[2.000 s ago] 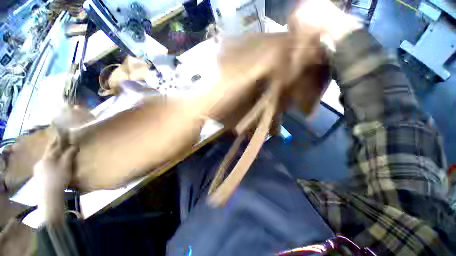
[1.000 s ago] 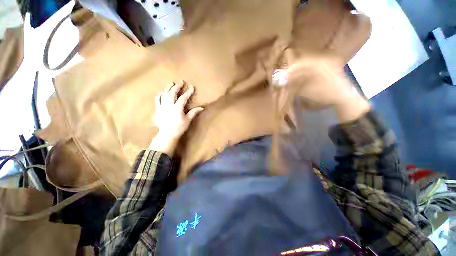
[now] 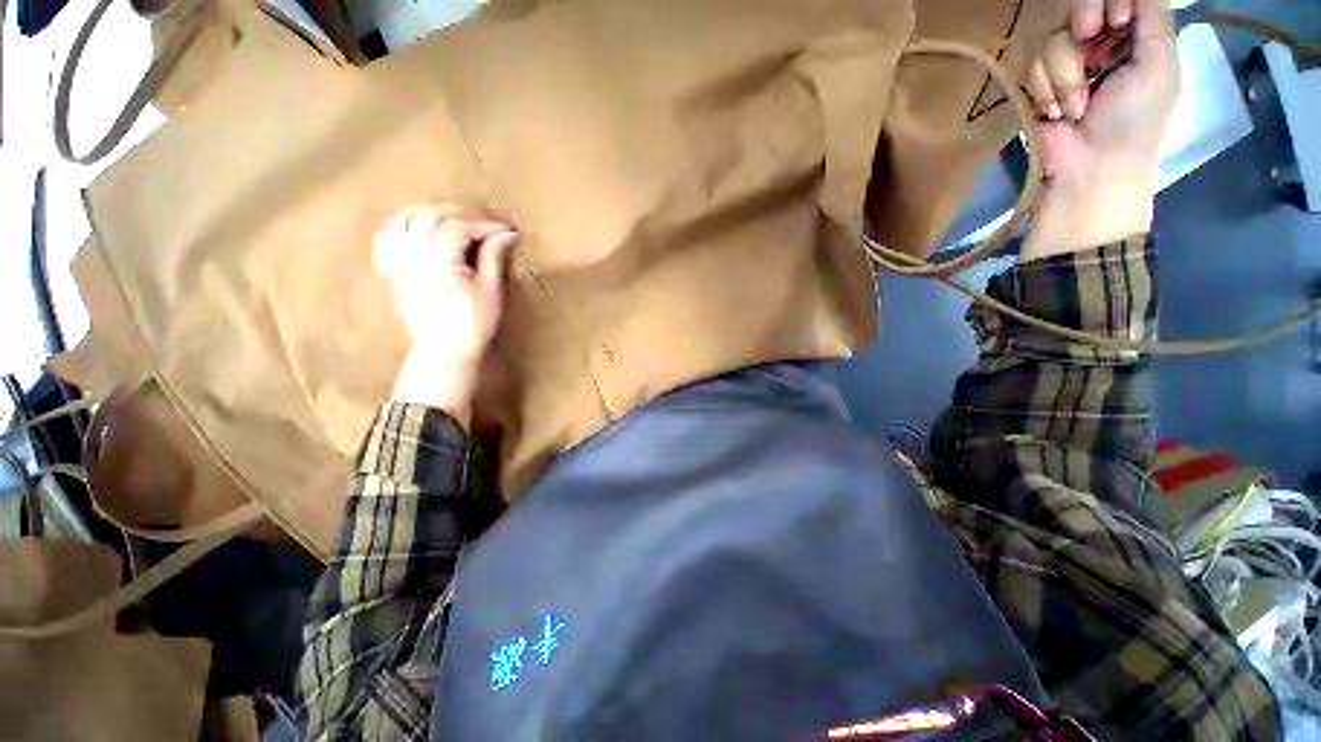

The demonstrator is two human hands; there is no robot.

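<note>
The brown bag body (image 3: 652, 160) lies spread over the table and my lap, creased, with a thin centre seam running down it. My left hand (image 3: 446, 283) is on it left of the seam, fingers curled and thumb bent in, gripping the material. My right hand (image 3: 1108, 102) is raised at the upper right, off the panel, its fingers closed around a small dark and reddish tool that looks like thread snips, mostly hidden by the fingers. A thin brown strap (image 3: 1037, 174) loops beside the right wrist, and another length runs to the right edge.
Brown bag pieces (image 3: 87, 681) with a strap lie at the lower left. A brown loop (image 3: 73, 87) is at the upper left. A white sheet (image 3: 1210, 109) shows behind my right hand. Tangled pale cords or strips (image 3: 1260, 558) are at the lower right.
My right hand has moved up and right, away from the middle of the bag. My left hand has shifted slightly left and its spread fingers have curled. The strap loop now hangs out to the right.
</note>
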